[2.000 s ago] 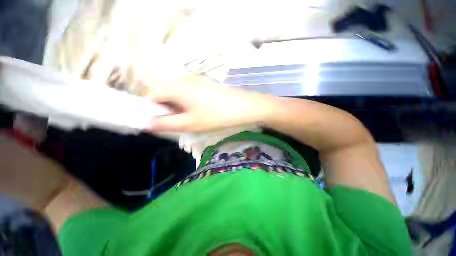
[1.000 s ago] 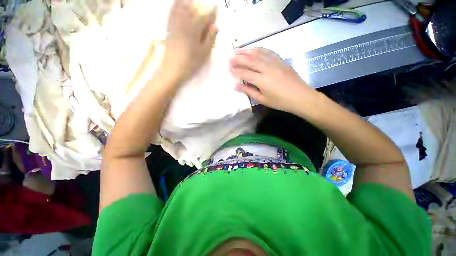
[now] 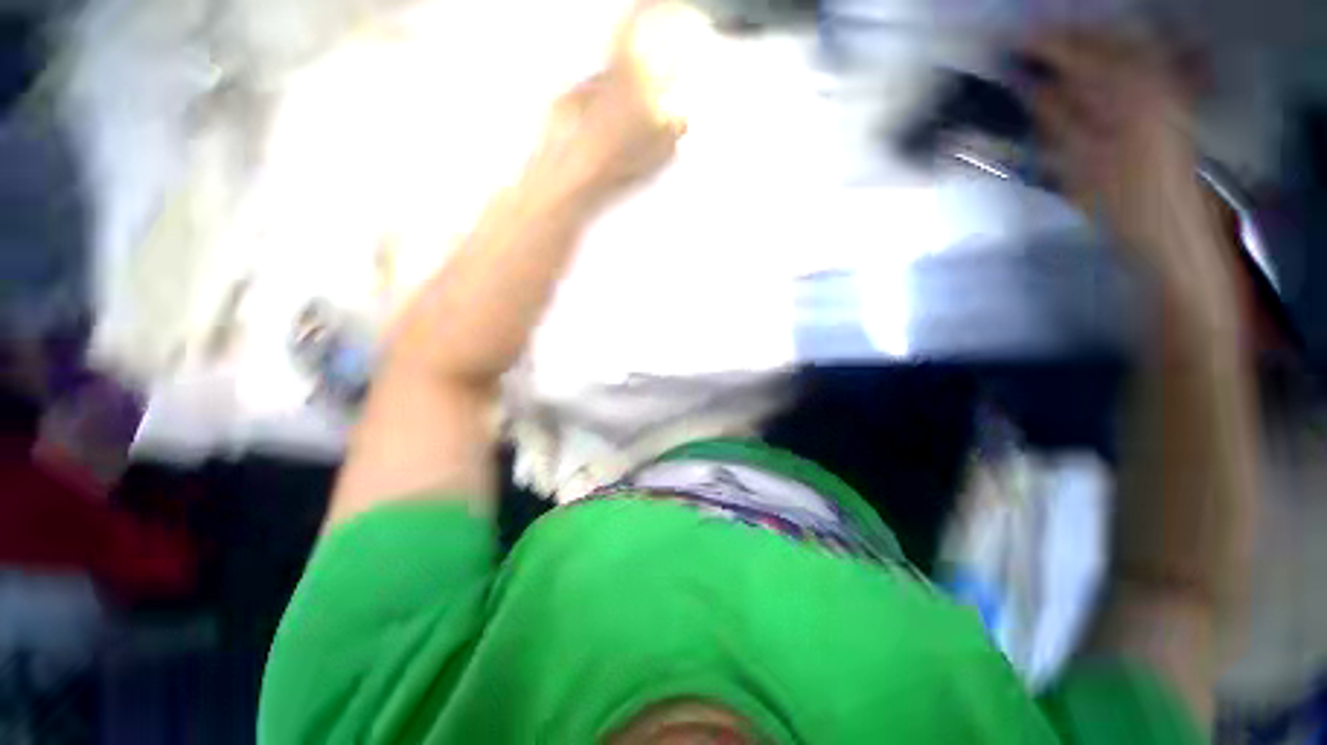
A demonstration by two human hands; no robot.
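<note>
Cream fabric (image 3: pixel 684 277) lies across the table in front of me and hangs over its front edge, very bright and blurred. My left hand (image 3: pixel 626 117) is on the fabric near the top centre; glare hides its fingertips, so its grip cannot be told. My right hand (image 3: pixel 1113 109) is at the upper right, blurred, beside a dark pile (image 3: pixel 968 117). Whether it holds anything cannot be told.
A grey ruler strip (image 3: pixel 961 291) runs along the table's front edge. A dark shiny object (image 3: pixel 1241 226) is at the far right. A person's red sleeve (image 3: pixel 88 524) is at the left. White material (image 3: pixel 1033 539) lies below the table at the right.
My right hand has left the fabric and moved up and right to near the dark pile. My left hand has shifted slightly right and down. The view has shifted and blurred.
</note>
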